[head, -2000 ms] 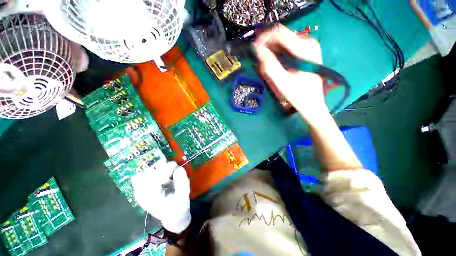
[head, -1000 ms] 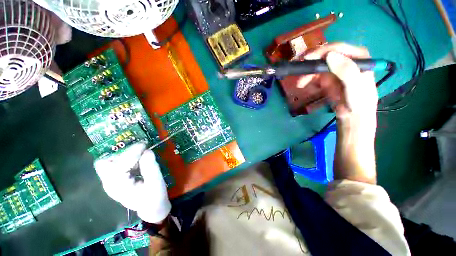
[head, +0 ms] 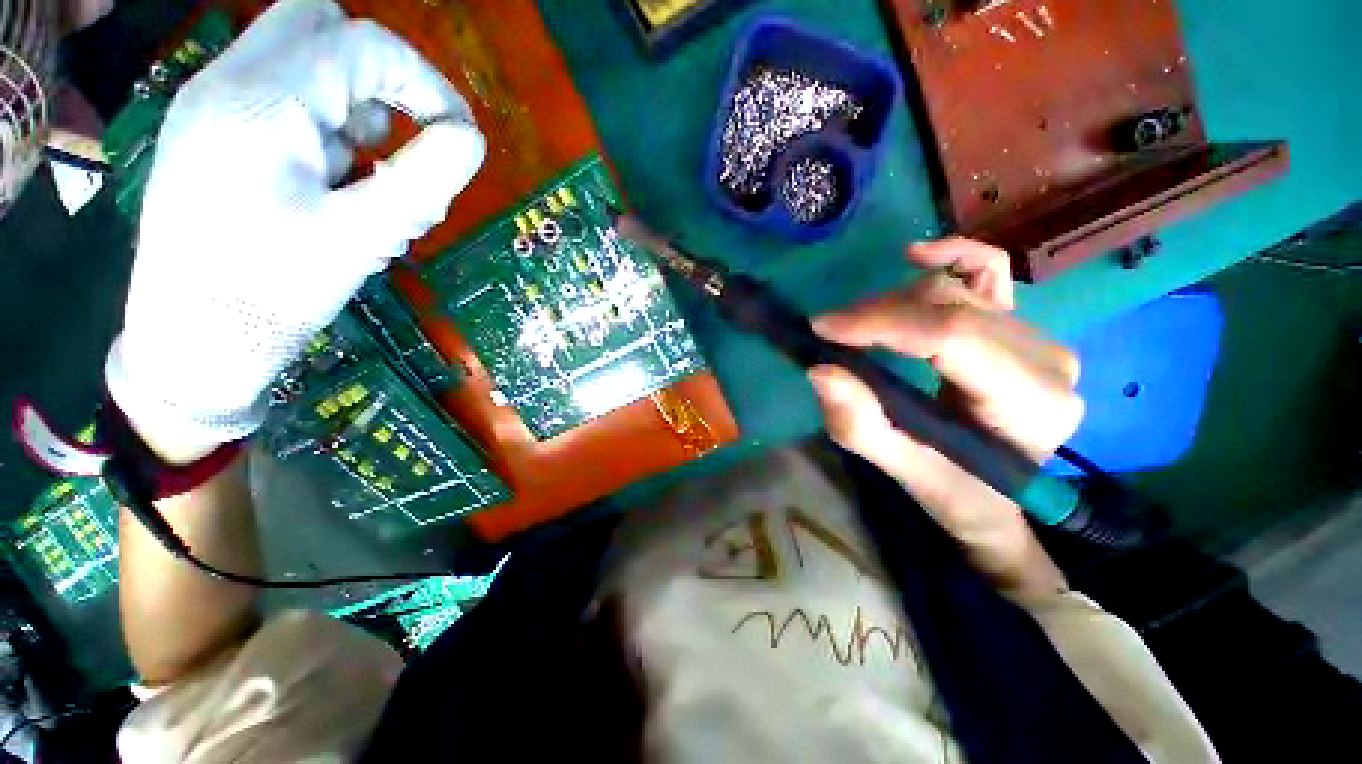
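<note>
My right hand (head: 956, 351) is bare and holds a black soldering iron (head: 881, 396) with a teal rear end. Its thin metal tip points up-left, at or just above the right edge of a green circuit board (head: 560, 306). The board lies on an orange pad (head: 680, 426), with yellow parts and paired silvery rings along its upper edge. My left hand (head: 284, 209), in a white knit glove, is left of and above the board, thumb and finger curled together. Grey shows between the fingers; no solder wire can be made out. A blue tray (head: 881, 142) holds loose silvery grains.
Overlapping boards (head: 396, 448) lie left of the pad, partly under my left hand. A reddish-brown fixture (head: 1046, 135) stands right of the tray. A dark-framed tip cleaner (head: 672, 18) is cut off at the top. A blue stool (head: 1158, 381) is below the bench edge. A black cord runs from my left wrist.
My left hand has moved up and away from the board; the thin wire no longer shows. The iron has swung down, its tip now near the board. The view has shifted closer.
</note>
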